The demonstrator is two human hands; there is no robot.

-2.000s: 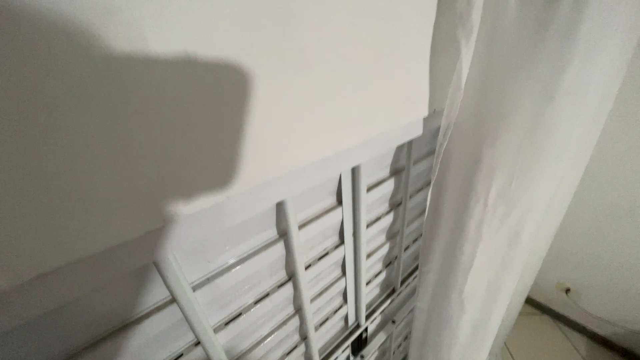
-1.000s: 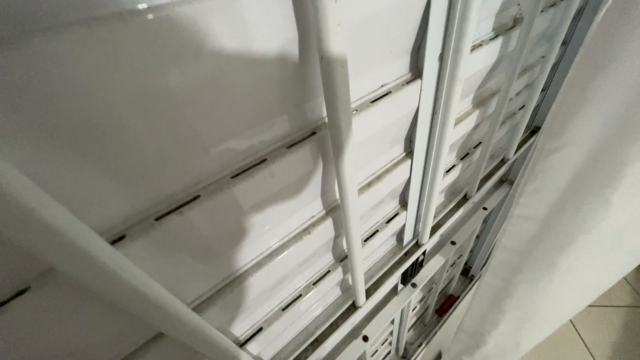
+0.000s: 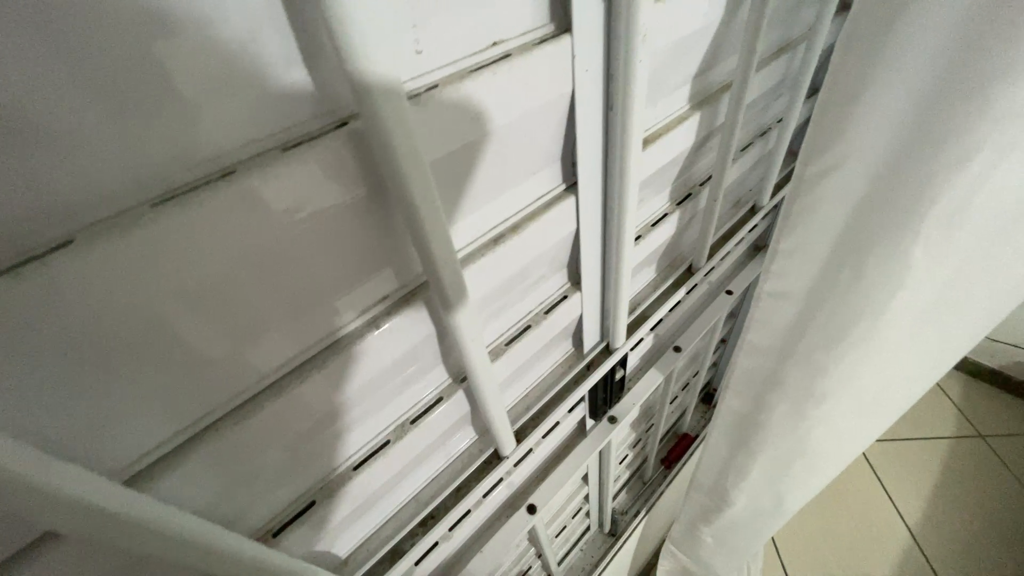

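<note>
Neither of my hands shows in the head view. A white slatted shutter panel [image 3: 512, 104] with narrow dark slots fills the left and middle. White round bars [image 3: 416, 200] stand in front of it, with a white upright profile [image 3: 594, 176] among them. A white horizontal rail [image 3: 560, 472] with small round holes crosses below the bars. A black fitting [image 3: 606, 388] sits where the upright meets the rail. Low behind the rail lies a small red object [image 3: 678, 450], its kind unclear. Dark shadows fall over the slats.
A white curtain [image 3: 864, 240] hangs along the right side, beside the barred frame. Beige floor tiles [image 3: 904, 488] show at the lower right, with a dark skirting edge [image 3: 992, 374] beyond them.
The view has dropped from the plain pale surface above the bars and come close to the slats and the lower rail. The shadow on the slats has changed shape.
</note>
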